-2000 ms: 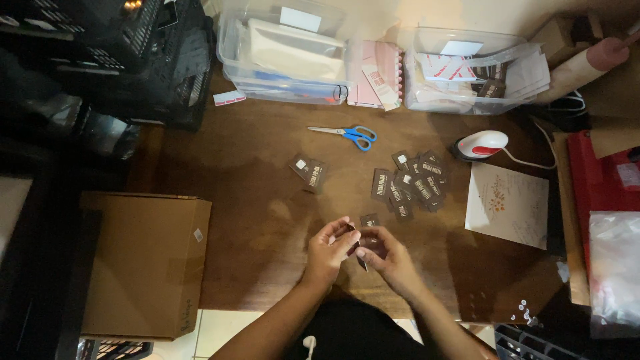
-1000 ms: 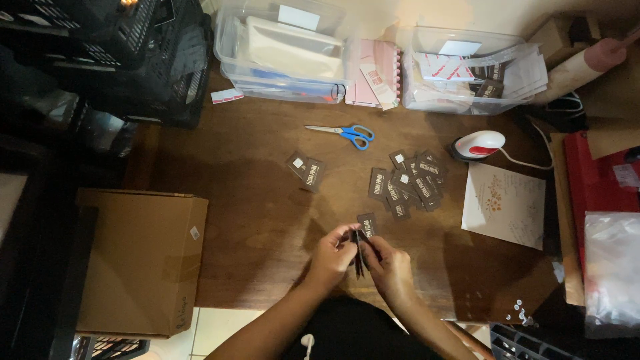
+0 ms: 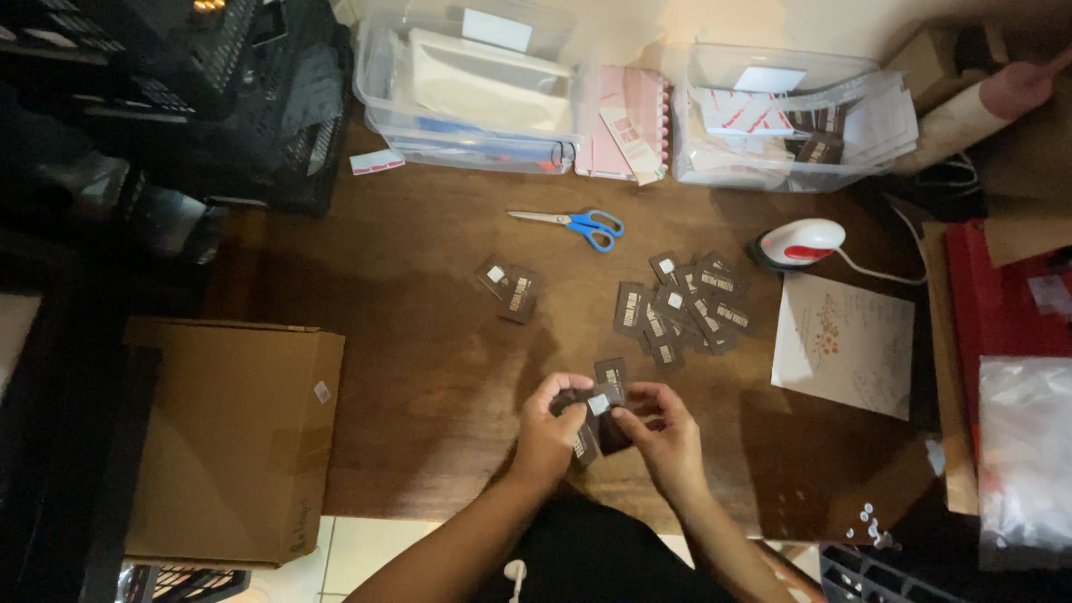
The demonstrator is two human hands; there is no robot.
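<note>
Near the front edge of the wooden table, my left hand point(image 3: 553, 431) grips several small dark brown printed cards point(image 3: 584, 444), fanned apart. My right hand point(image 3: 666, 427) pinches the side of a card with a white square sticker point(image 3: 598, 404), held between both hands. Just beyond my fingers a single dark card point(image 3: 610, 371) lies on the table. A loose pile of similar cards point(image 3: 708, 314) is farther right, some with white squares. Two more cards point(image 3: 520, 294) lie overlapping to the left. Blue-handled scissors point(image 3: 595, 228) rest beyond them, with their blades pointing left.
Two clear plastic bins point(image 3: 477, 151) point(image 3: 729, 177) flank a pink spiral notebook point(image 3: 615, 92) at the back. A small white-and-red iron point(image 3: 802, 243) with a cord stands beside a printed sheet point(image 3: 842, 343). A cardboard box point(image 3: 226, 444) is left; a plastic bag point(image 3: 1026, 461) is right.
The cards between my hands were edge-on a second ago; now they are fanned, and a white square shows on one. My right hand's fingers have spread somewhat.
</note>
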